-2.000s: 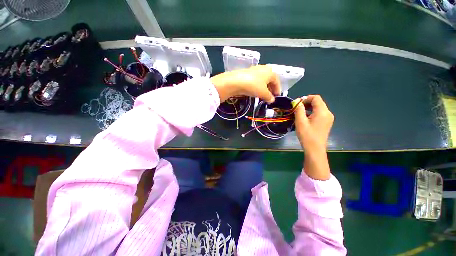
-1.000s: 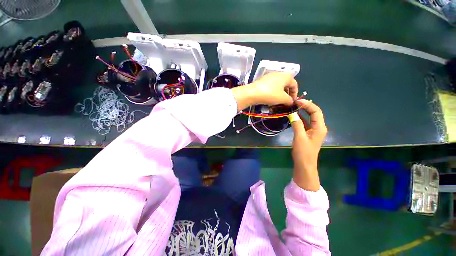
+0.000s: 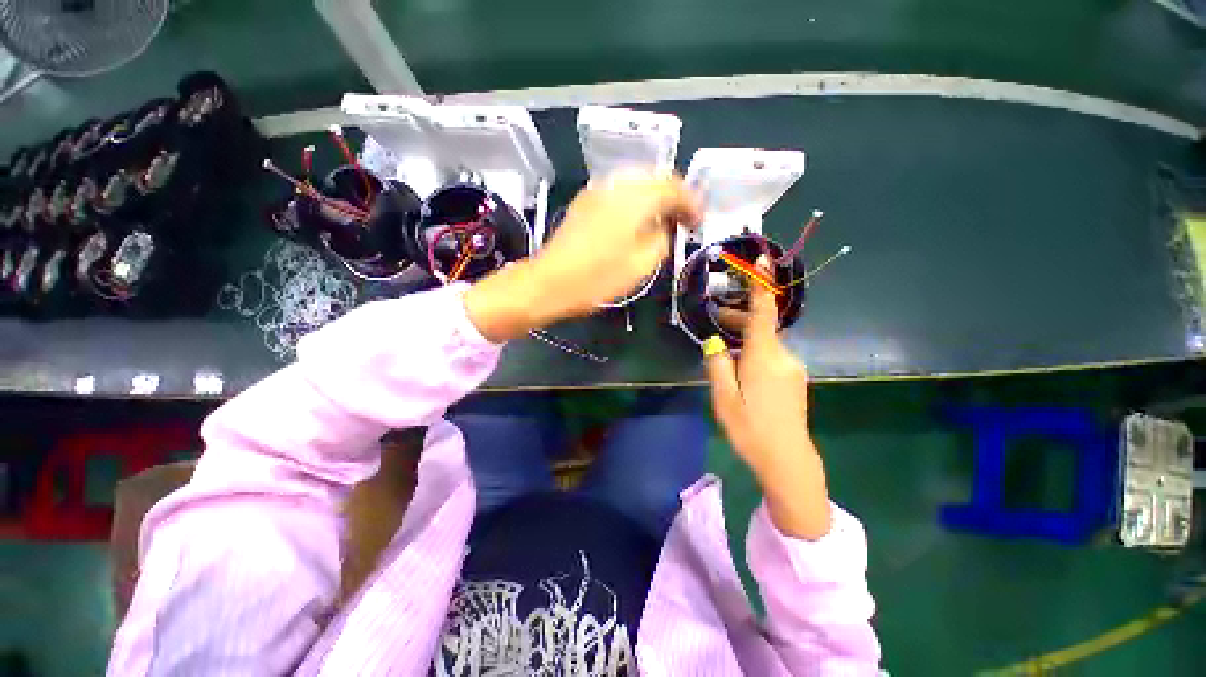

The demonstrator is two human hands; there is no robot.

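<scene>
The rightmost camera housing (image 3: 716, 294) is a round shell with a white rim and open black interior. Red, orange and yellow wires (image 3: 749, 269) cross its opening, and thin leads stick out at its right. My right hand (image 3: 767, 397) is at its near side, index finger inside over the wires, thumb with a yellow band near the rim; its grip is unclear. My left hand (image 3: 582, 258) is blurred above the neighbouring housing and covers most of it; whether it holds anything cannot be told. A white bracket (image 3: 743, 179) stands behind the rightmost housing.
Two more open housings (image 3: 466, 233) with wires and white brackets (image 3: 496, 143) stand left. A tangle of translucent loops (image 3: 288, 302) and rows of black camera modules (image 3: 130, 262) lie farther left. A pale rail (image 3: 846, 86) runs behind. A blue stool (image 3: 1025, 474) stands below right.
My left hand has moved left, away from the rightmost housing and my right hand. My right hand has shifted left and down, its index finger now inside the housing. The wires now bunch inside the opening.
</scene>
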